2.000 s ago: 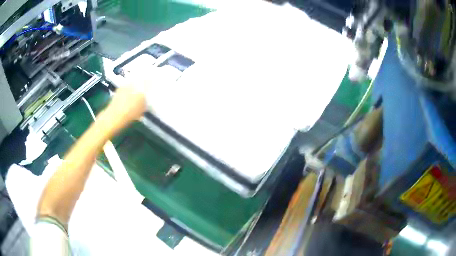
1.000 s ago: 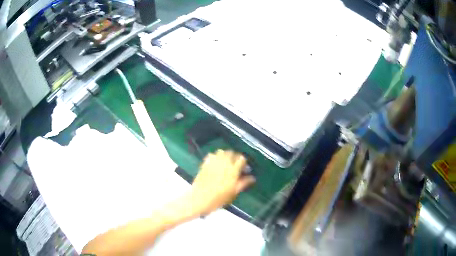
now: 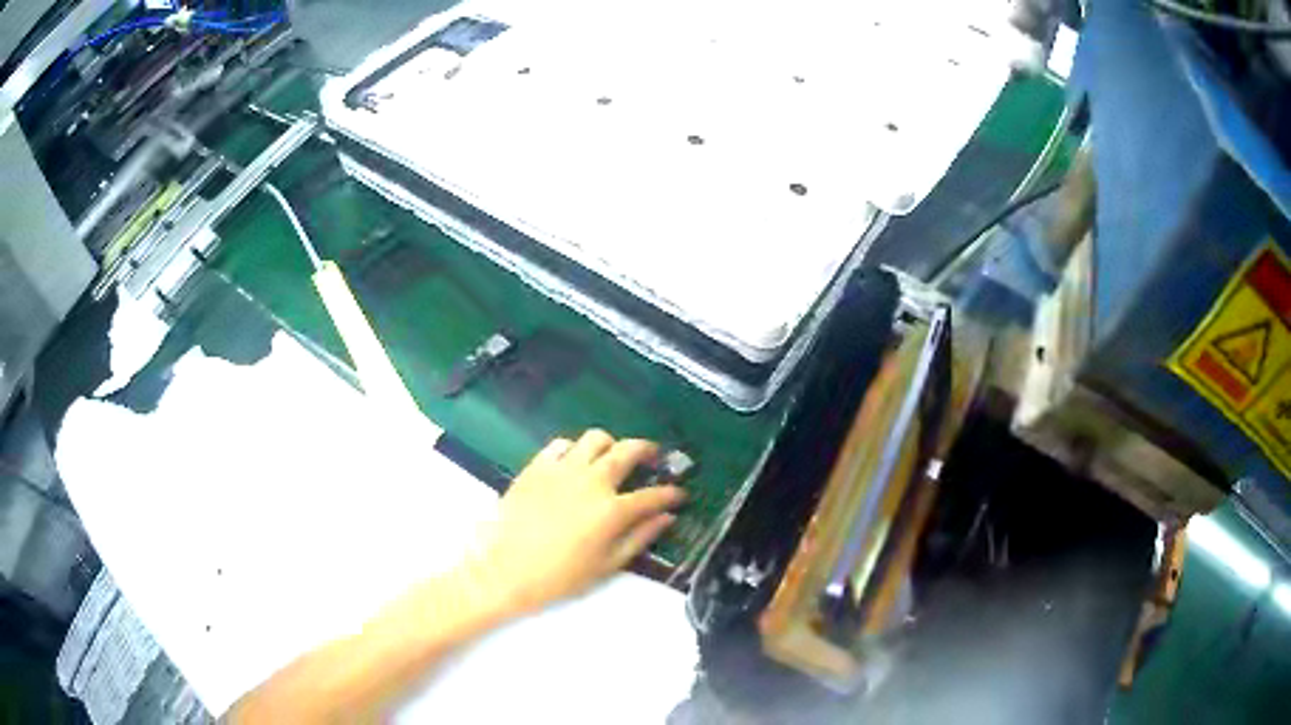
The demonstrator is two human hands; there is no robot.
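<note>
My left hand [image 3: 588,503] reaches in from the lower left over the near edge of the green belt [image 3: 425,305]. Its thumb and fingertips are around a small dark component with a shiny end [image 3: 677,463], low at the belt; the fingers partly hide it. A similar small component [image 3: 489,354] lies on the belt to the left, untouched. My right hand is not in view.
A large white tray [image 3: 637,184] with small dark holes lies beyond the belt. A slim white-yellow pen tool [image 3: 354,333] points across the belt. An amber-brown fixture [image 3: 842,524] and a blue press head with a warning label [image 3: 1249,347] stand right. White sheeting [image 3: 269,524] covers the near bench.
My left hand has moved from the tray's left pocket down to the near belt edge, and a second small component now shows at its fingertips. The camera view has shifted.
</note>
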